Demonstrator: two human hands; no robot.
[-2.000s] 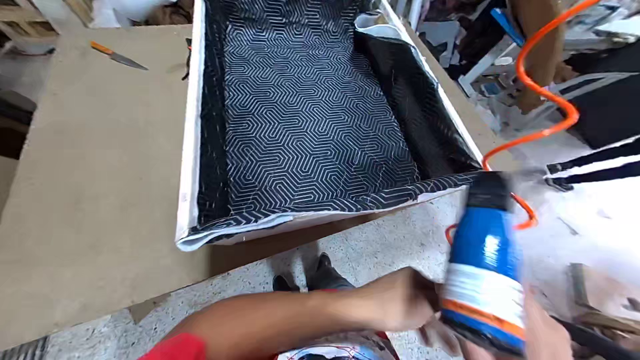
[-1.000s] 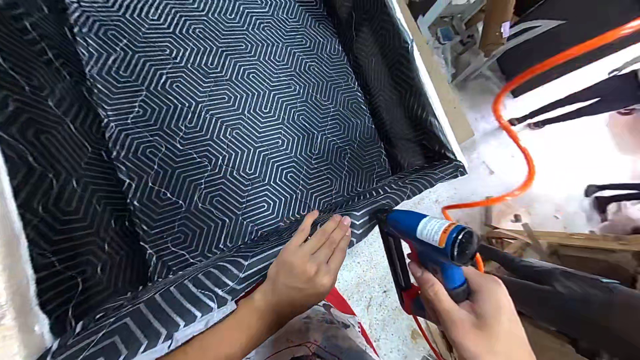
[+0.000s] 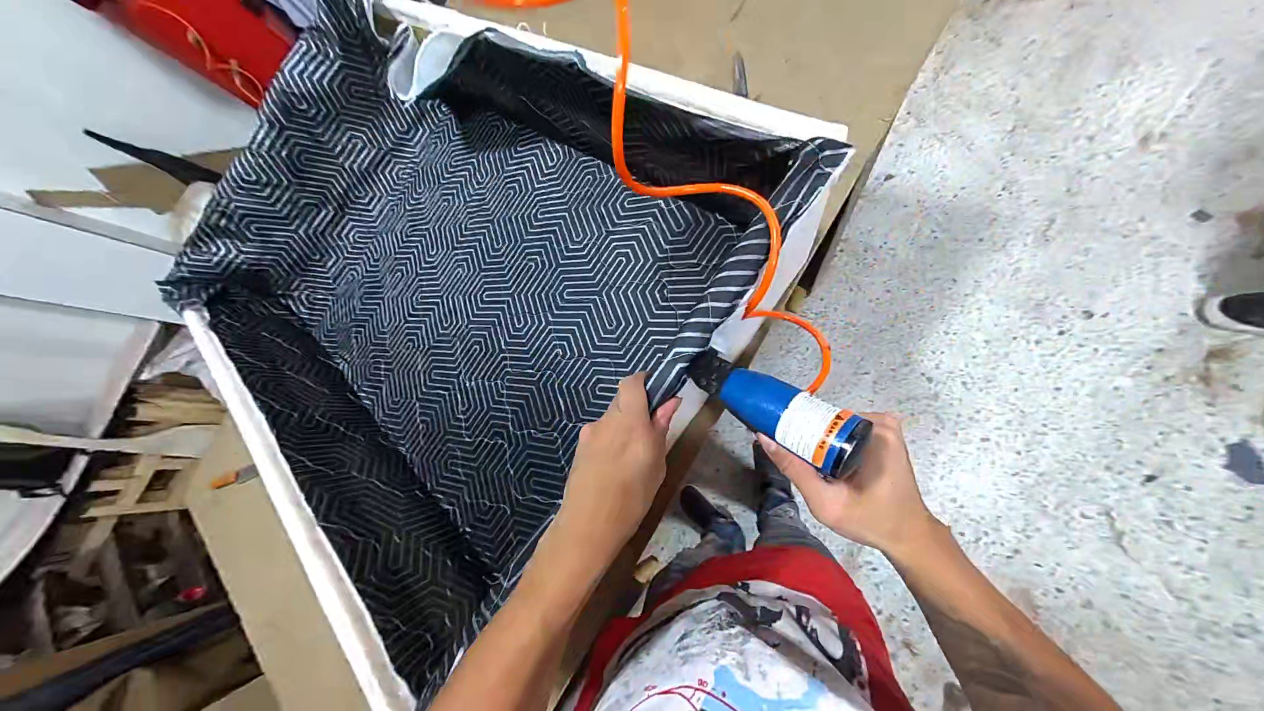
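Note:
A box-like frame with white padded edges (image 3: 286, 504) is lined with black fabric (image 3: 494, 286) that has a white geometric line pattern. My left hand (image 3: 617, 459) pinches the fabric's folded edge on the frame's near rim. Just beside those fingers, the black nose of a blue pneumatic stapler (image 3: 765, 400) meets the same rim. My right hand (image 3: 854, 484) is closed around the stapler, whose handle is mostly hidden under its body. An orange coiled air hose (image 3: 691, 189) crosses over the lined frame to the tool.
The frame lies on a brown board tabletop (image 3: 839, 59). An orange-handled knife (image 3: 234, 478) is on the board at the left, partly hidden by the frame. Wooden pieces (image 3: 148, 484) are stacked beyond. Speckled floor (image 3: 1037, 375) spans the right, with another person's shoe (image 3: 1239, 311) at its edge.
The view has turned. The stapler, away from the rim two seconds ago, is now against it. Compared with one second ago, both hands are at a different stretch of the folded fabric edge.

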